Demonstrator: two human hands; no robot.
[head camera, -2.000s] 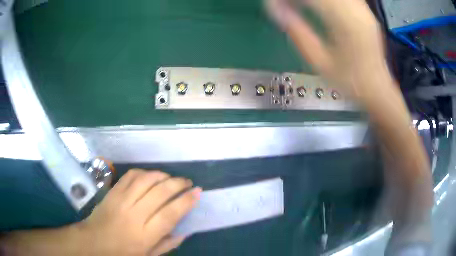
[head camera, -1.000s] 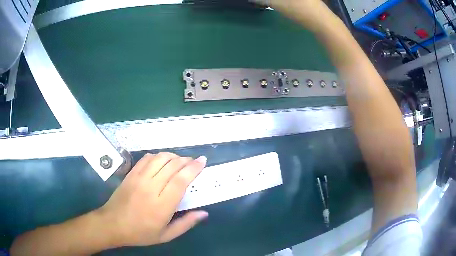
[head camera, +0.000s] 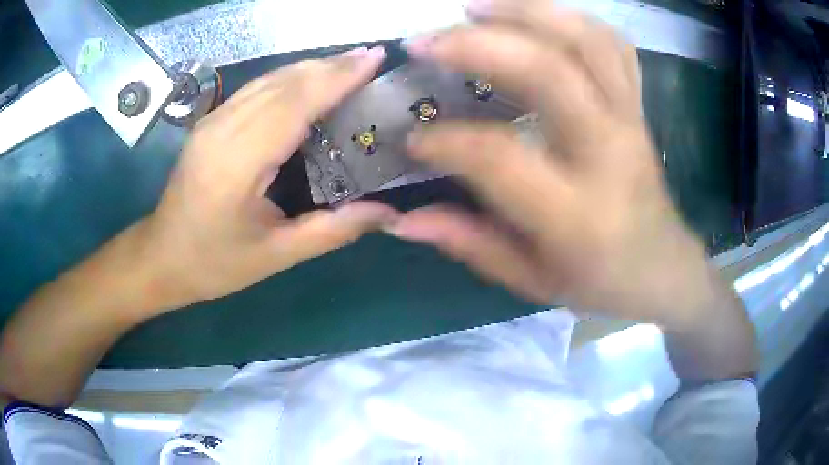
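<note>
A grey metal fixture plate (head camera: 391, 113) lies tilted between my hands. Three small round components with gold centres show in its seats, one of them (head camera: 366, 139) near the left end. My left hand (head camera: 227, 182) holds the left end, fingers along the far edge and thumb along the near edge. My right hand (head camera: 582, 173) is blurred and hides the plate's right part; its grip cannot be made out. A pale edge shows under the plate's near side; what it belongs to is unclear.
A flat metal support bar (head camera: 104, 73) with a bolt ends at the upper left, beside a round metal fitting (head camera: 193, 93) with an orange ring. A silver rail (head camera: 273, 32) runs behind my hands. The green bench top (head camera: 273, 322) ends at my white clothing.
The view has shifted down towards my body. My right hand has come back from the far side to beside my left. A fixture plate with components is now between them, where the pale plate showed.
</note>
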